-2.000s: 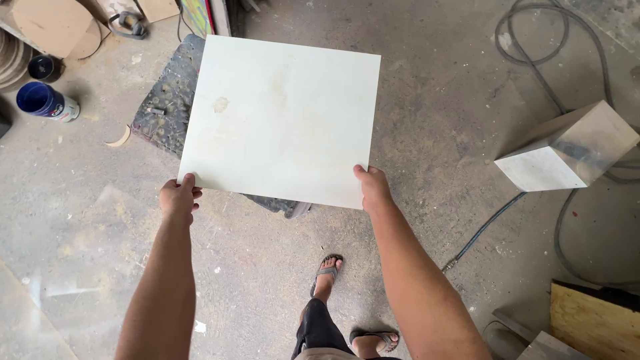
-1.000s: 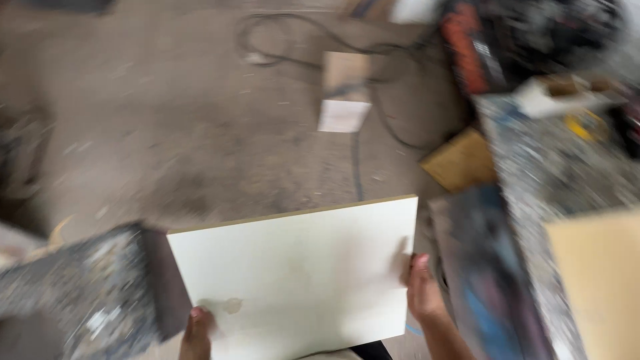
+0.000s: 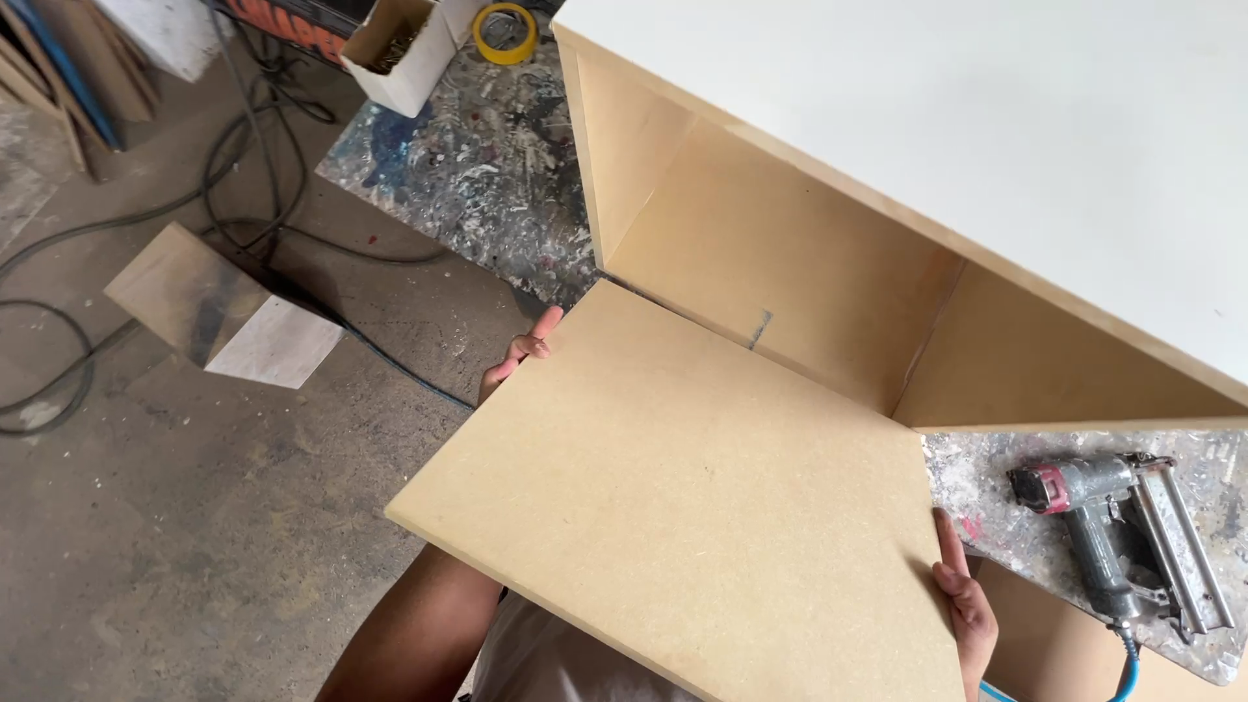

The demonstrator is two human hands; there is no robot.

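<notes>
Both my hands hold a flat MDF panel (image 3: 682,468), its bare tan face up. My left hand (image 3: 522,351) grips the left edge, and my right hand (image 3: 965,604) grips the right edge. The panel's far edge lies at the open side of an MDF box (image 3: 780,253) with a white top (image 3: 955,107); whether they touch is unclear. A pneumatic nailer (image 3: 1097,526) with a blue air hose (image 3: 1129,663) lies on the paint-spattered bench (image 3: 468,166), right of the panel and near my right hand.
On the bench's far left part are an open white carton (image 3: 400,68) and a yellow tape roll (image 3: 504,34). Dark cables (image 3: 263,175) coil across the floor around a small box-like block (image 3: 224,302). Boards (image 3: 78,68) lean at the upper left.
The view has swung from the open floor to the bench. The panel in my hands showed a white face before; now a bare tan face is up, at the box's open side.
</notes>
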